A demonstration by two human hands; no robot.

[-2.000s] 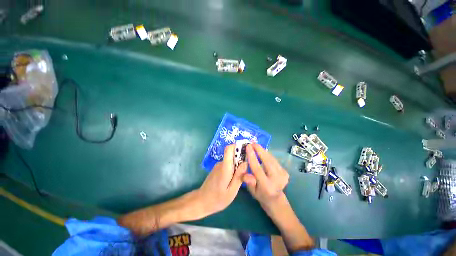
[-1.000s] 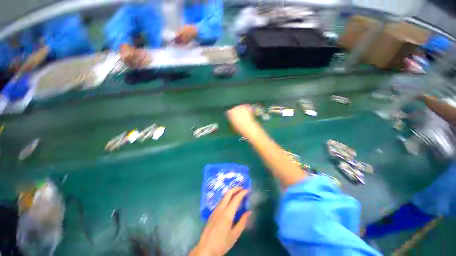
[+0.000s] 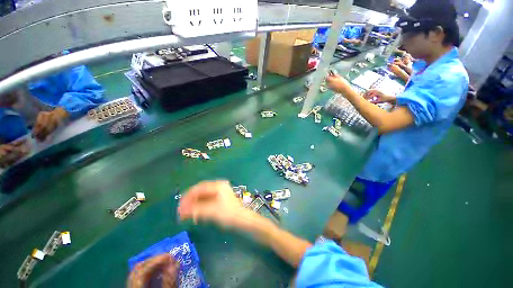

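My right hand (image 3: 209,203), blurred, is above the bench just left of the near pile of device housings (image 3: 280,194); its fingers are loosely curled and I cannot tell whether it holds anything. My left hand (image 3: 153,272) is low at the bottom edge, over the left part of the blue parts tray (image 3: 188,256); its fingertips are unclear. Tiny white parts lie in the tray. Single housings lie along the far strip, one of them (image 3: 128,207) left of my right hand. A second pile of housings (image 3: 289,169) lies farther right.
A worker in a blue smock (image 3: 424,107) stands at the right by a silvery bubble-like sheet (image 3: 350,112). Across the line are a black box (image 3: 191,81), a cardboard box (image 3: 289,53) and another worker's hands (image 3: 48,124). A metal post (image 3: 329,59) and a socket strip (image 3: 212,18) stand nearby.
The view has swung to the right and up. My hands were together on a housing over the tray; then my right hand reached to the far strip, and now it is nearer the pile.
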